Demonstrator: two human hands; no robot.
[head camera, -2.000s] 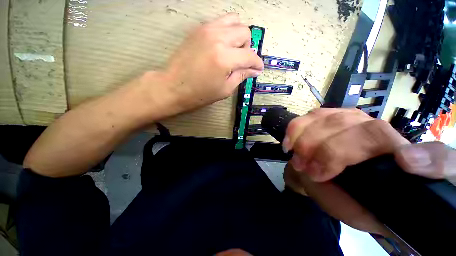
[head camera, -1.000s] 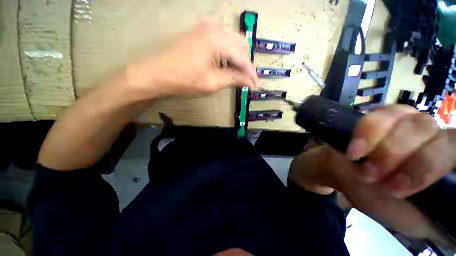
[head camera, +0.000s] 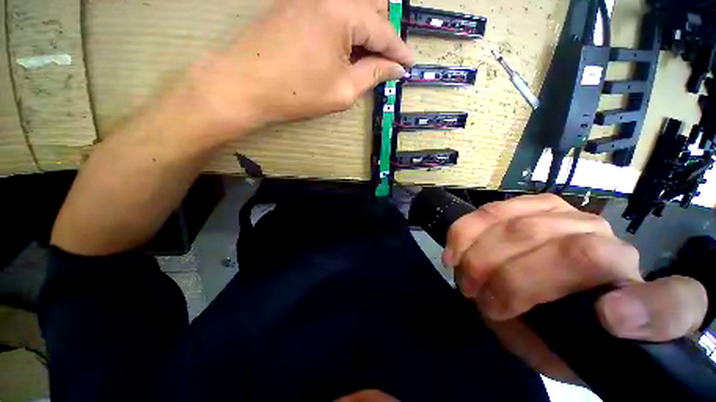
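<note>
The black comb-shaped housing (head camera: 377, 149) lies on the cardboard with its four arms pointing right; its top end is cut off by the frame. A narrow green circuit board (head camera: 385, 137) lies along its spine. Small wired modules (head camera: 443, 75) sit in the arms. My left hand (head camera: 314, 67) is over the spine, thumb and forefinger pinched together at the second arm's base; a tiny pale thing shows at the tips, too small to name. My right hand (head camera: 542, 255) is closed around the thick black electric screwdriver (head camera: 436, 213), held below the housing near the bench edge.
A thin silver tool (head camera: 515, 78) lies right of the arms. The black power unit (head camera: 577, 98) stands further right, with a flat dark comb-shaped part (head camera: 624, 96) beside it. Black housings (head camera: 675, 169) are piled at the far right. A cardboard strip (head camera: 51, 94) is at the left.
The screwdriver has moved down and left, away from the arms where it was a second ago. My left hand still pinches at the spine. The whole view has shifted, the bench lying higher in it.
</note>
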